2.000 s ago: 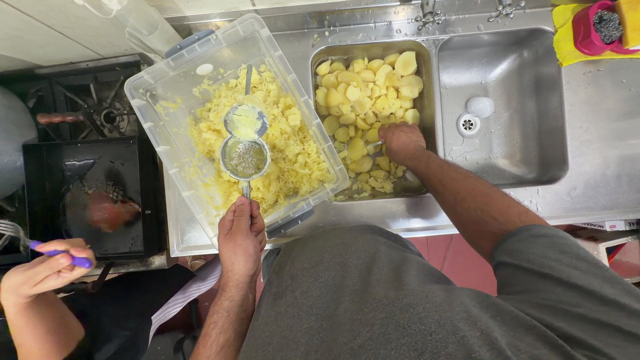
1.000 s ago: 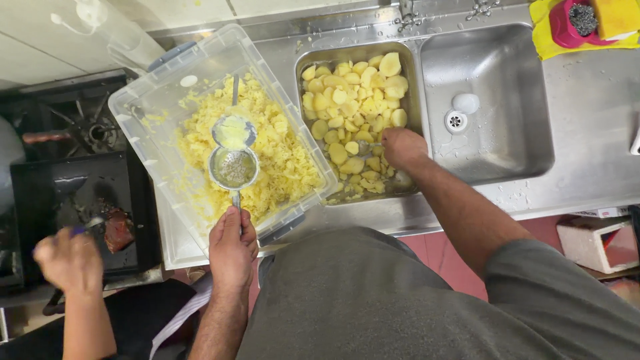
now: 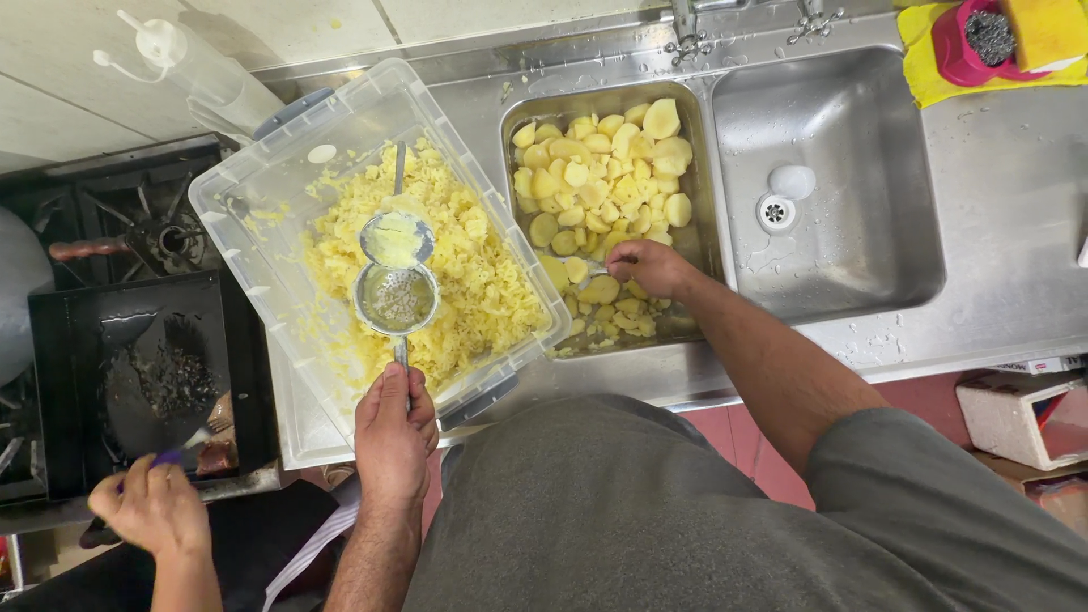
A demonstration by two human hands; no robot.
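My left hand (image 3: pixel 395 429) grips the lower handle of a metal potato ricer (image 3: pixel 397 297), which lies spread open above a clear plastic bin (image 3: pixel 297 174). Riced potato (image 3: pixel 476 246) fills much of the bin, and some mash sticks to the ricer's pressing plate. Over the left sink basin, filled with cut, peeled potatoes (image 3: pixel 595 170), my right hand (image 3: pixel 650 268) holds a metal utensil (image 3: pixel 595 267) down among the pieces; its working end is partly hidden.
The right basin (image 3: pixel 850 204) holds a white round piece beside its drain. A co-worker's hand (image 3: pixel 161 510) works with a purple-handled fork at a black pan (image 3: pixel 127 382) on the stove. Taps (image 3: pixel 684 38) stand behind the basins; a pink holder (image 3: pixel 960 51) with a scourer sits at right.
The co-worker's fork was raised beside the pan two seconds ago and is now down at the meat. My left hand still holds the opened ricer; my right hand stays at the potatoes.
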